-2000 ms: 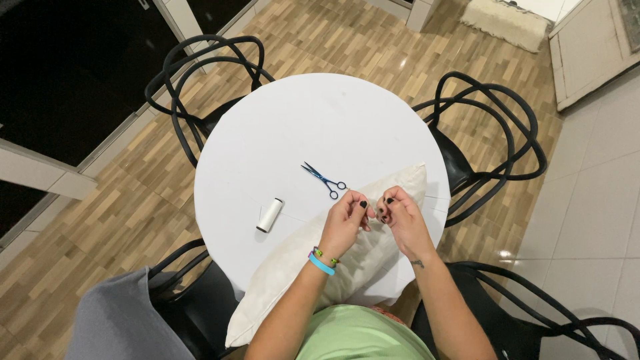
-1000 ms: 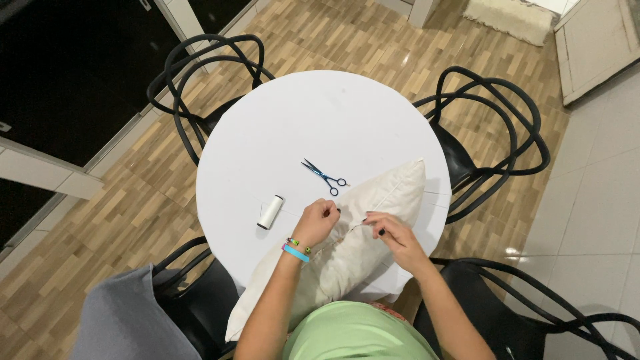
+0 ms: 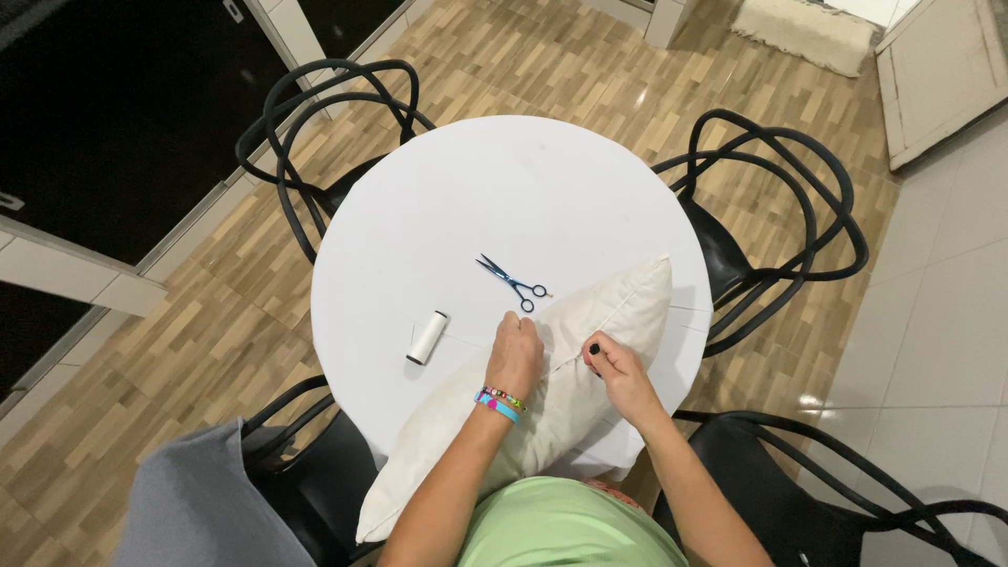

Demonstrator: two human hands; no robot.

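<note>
A white fabric pillow [image 3: 567, 402] lies slantwise over the near edge of the round table, against the green shirt. On its upper part is my left hand [image 3: 516, 354], fingers curled down; what they hold, if anything, is hidden. My right hand [image 3: 618, 368] pinches the pillow's fabric at the seam, thumb on top. A puckered seam runs between both hands. Blue-handled scissors [image 3: 513, 283] lie partly spread just beyond my left hand. To the left of that hand rests a spool of white thread [image 3: 427, 339], with a thin thread trailing from it toward the pillow.
The round table [image 3: 504, 189] has a white cover. Black looped-back chairs stand around it, one at upper left [image 3: 346, 181], one at upper right [image 3: 720, 244], one at lower right [image 3: 756, 480]. A gray cloth [image 3: 197, 504] hangs over the lower-left chair.
Two seconds ago my hands were close together above the pillow; now they are apart, both lower against it. Since one second ago, my right hand has closed its fingers at the seam.
</note>
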